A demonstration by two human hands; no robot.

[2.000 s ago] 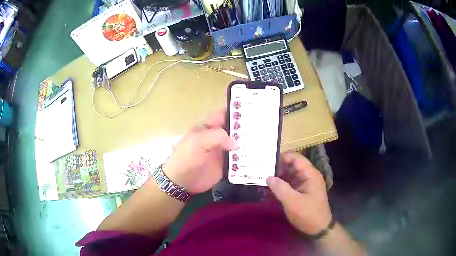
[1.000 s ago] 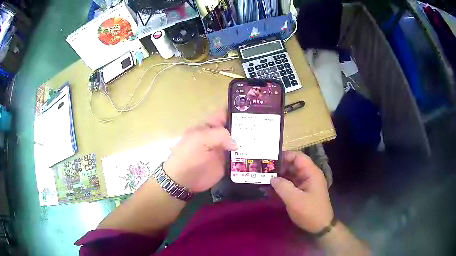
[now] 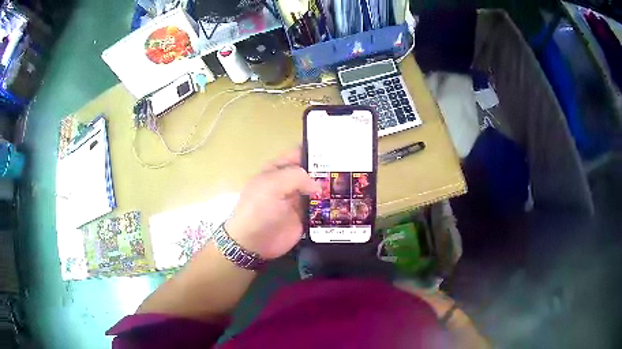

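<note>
A smartphone (image 3: 339,174) with a black edge and a lit screen stands out over the desk's front edge. My left hand (image 3: 273,211), with a metal watch at the wrist, grips the phone from its left side; the thumb lies at the screen's left edge. The screen shows a white area above rows of small pictures. My right forearm (image 3: 453,317), with a dark band, shows at the lower right; the right hand itself is hidden behind the maroon clothing.
On the tan desk (image 3: 252,136) are a calculator (image 3: 380,97), a dark finger-long tool (image 3: 402,152), a looped white cable, a clipboard (image 3: 87,174), a floral sheet (image 3: 187,228), a white device (image 3: 172,99), a dark jar (image 3: 269,61) and a blue organizer (image 3: 351,51). A green item (image 3: 402,247) shows below the desk edge.
My right hand has left the phone's lower right side and dropped back towards my body. The phone has shifted slightly left and up, and its screen shows different content.
</note>
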